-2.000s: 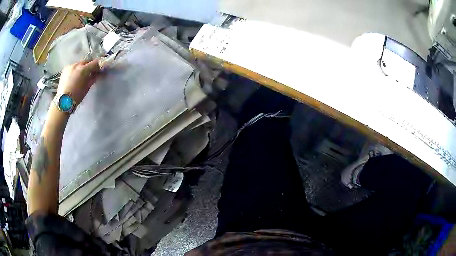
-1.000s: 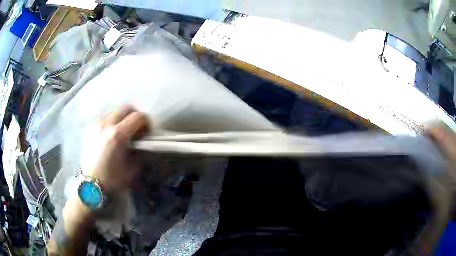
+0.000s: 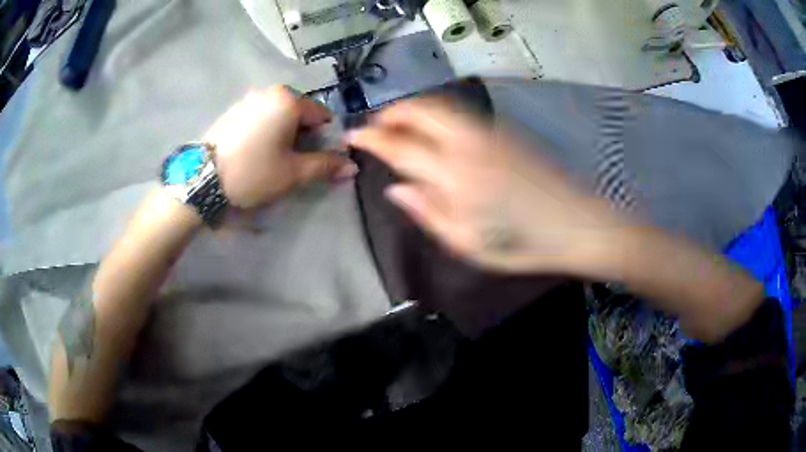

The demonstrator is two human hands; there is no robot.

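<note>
A large grey garment panel (image 3: 265, 274) lies across the machine table and hangs over my lap. A dark brown piece (image 3: 468, 300) lies along its right side, with a grey-blue panel (image 3: 707, 159) further right. The presser foot (image 3: 353, 93) is just beyond my fingertips. My left hand (image 3: 265, 150), with a watch on the wrist, pinches the grey panel's edge near the foot. My right hand (image 3: 460, 177) is blurred over the dark brown piece; its fingertips are at the same edge, and whether they grip cannot be told.
The sewing machine head (image 3: 327, 22) is at the top, with tension knobs (image 3: 451, 19) beside it. A dark blue-handled tool (image 3: 87, 44) lies on the cloth at upper left. A blue bin (image 3: 764, 252) with crumpled pieces is at lower right.
The view has moved from the pile at the left to the machine. The cloth that was stretched between both hands now lies at the presser foot, and my hands have come together there.
</note>
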